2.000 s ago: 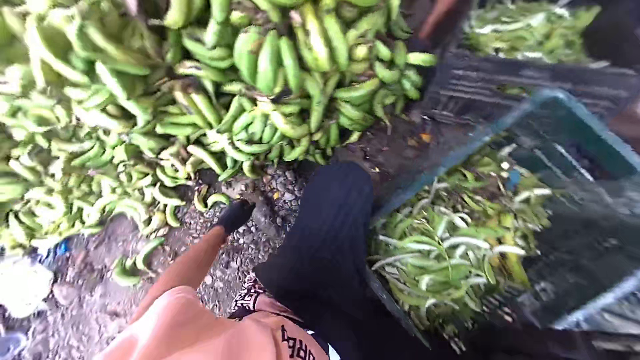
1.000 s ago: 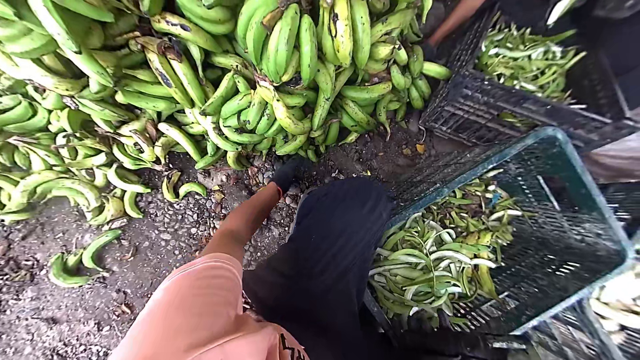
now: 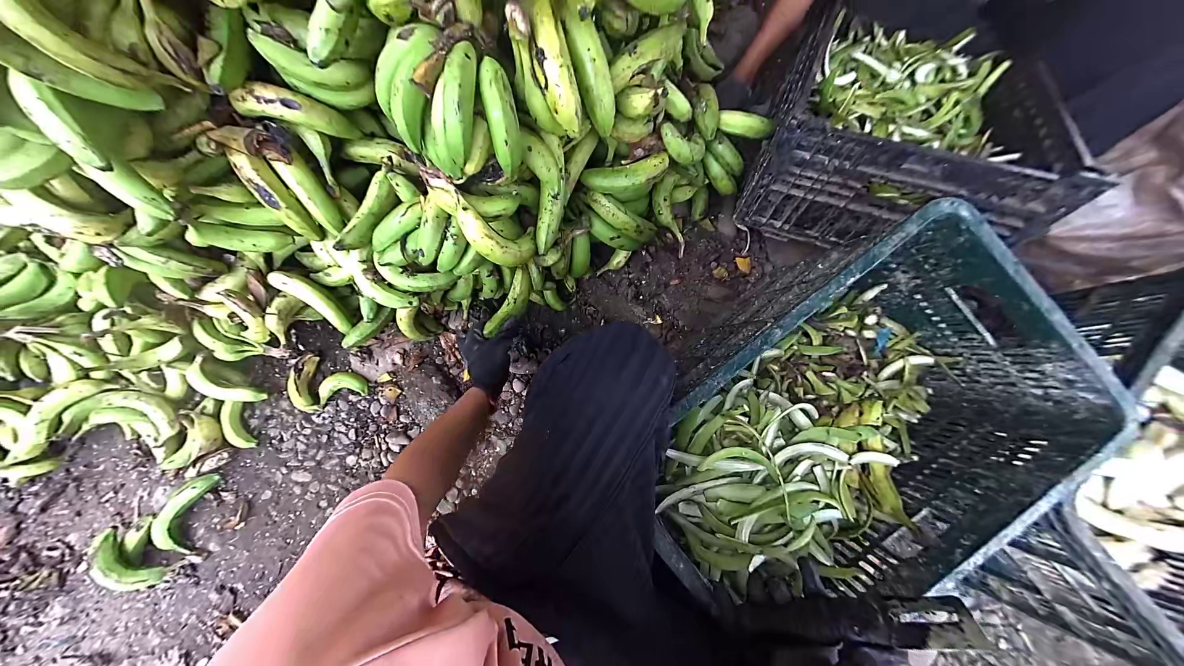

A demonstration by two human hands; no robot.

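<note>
My left hand [image 3: 487, 359], in a dark glove, is low at the front edge of a big heap of green plantains [image 3: 453, 111]. Its fingertips meet the lower end of one green plantain [image 3: 511, 301]; whether they close on it cannot be told. My right hand is not clearly seen; a dark, blurred shape lies at the bottom by the crate. Right of my knee, a tilted green plastic crate [image 3: 1036, 268] holds green and whitish peels [image 3: 786, 462].
A black plastic crate [image 3: 888, 180] with more peels stands at the upper right, beside another person's arm [image 3: 775, 37]. More crates [image 3: 1091, 592] are at the lower right. Loose plantains [image 3: 139, 546] lie on the gravelly ground at left.
Since the earliest frame the view has shifted. My left hand has come up against the lower edge of the plantain heap, where a gap showed before.
</note>
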